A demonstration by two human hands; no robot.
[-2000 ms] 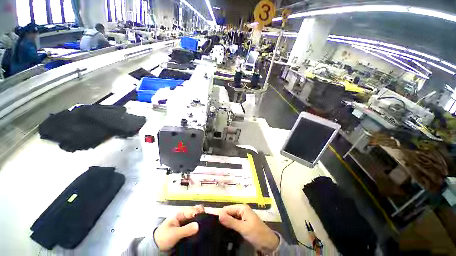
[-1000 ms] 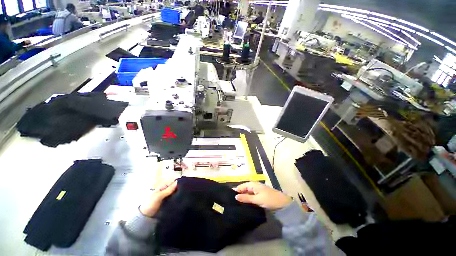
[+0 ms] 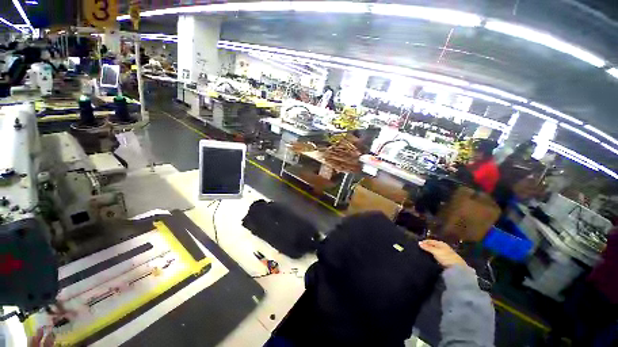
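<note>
My right hand [image 3: 444, 255] grips the right edge of a black fabric piece [image 3: 373, 278], held up right of the table. A small yellowish label [image 3: 398, 247] shows on it. A blurred skin-toned patch at the bottom left corner, by the template, may be my left hand; its state cannot be told. The sewing template [image 3: 122, 281] with yellow taped edges lies under the machine head [image 3: 27, 261], which is cut off at the left.
The right-hand pile of black pieces [image 3: 281, 228] lies behind the held piece. Orange-and-black snips [image 3: 268, 263] lie on the table. The screen [image 3: 221, 169] stands at the back edge. Cardboard boxes [image 3: 376, 198], a blue bin [image 3: 508, 242] and a person in red [image 3: 485, 175] are beyond.
The view has swung right. The black piece has moved from in front of the template to the table's right side with my right hand. My left hand no longer shows clearly on it.
</note>
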